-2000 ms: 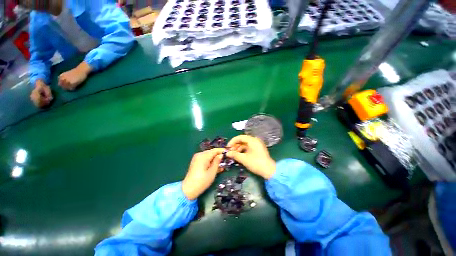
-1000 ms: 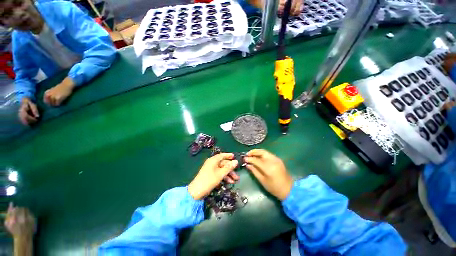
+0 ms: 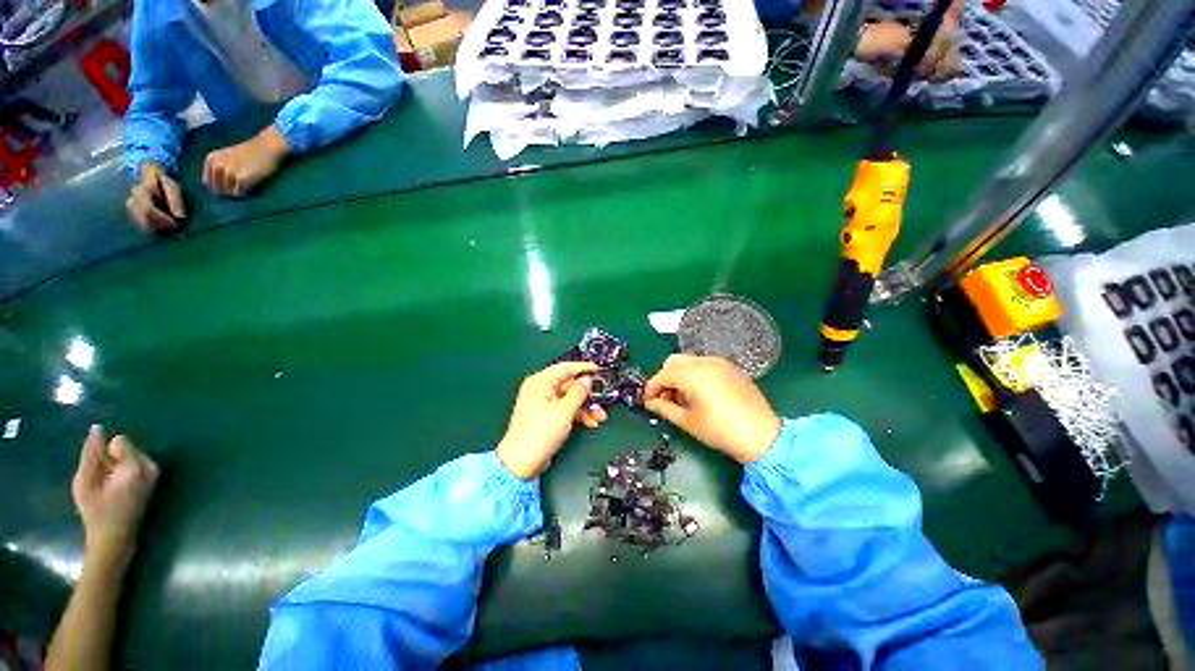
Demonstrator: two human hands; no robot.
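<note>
My left hand (image 3: 545, 417) and my right hand (image 3: 712, 402) meet over the green belt, fingertips on a small dark housing (image 3: 617, 387) between them. The fingers partly cover it, and its fine detail is too small to tell. Another dark housing (image 3: 603, 347) lies just behind it, close to my left fingertips. A loose pile of small wired components (image 3: 637, 503) lies in front of me, nearer than my hands. The round speckled screw dish (image 3: 729, 336) is just beyond my right hand, with a white tab (image 3: 666, 321) at its left edge.
A yellow electric screwdriver (image 3: 865, 236) hangs at right. Beyond it are a slanted metal post (image 3: 1048, 131), a red stop button (image 3: 1034, 282) and a black case (image 3: 1042, 439) with white cords. Parts trays (image 3: 609, 98) stand across the belt. A person's bare hand (image 3: 115, 485) is at left.
The view has shifted, moving the scene rightward since one second ago. The other person's hand at left shows more fully. My hands stay together at a small dark part.
</note>
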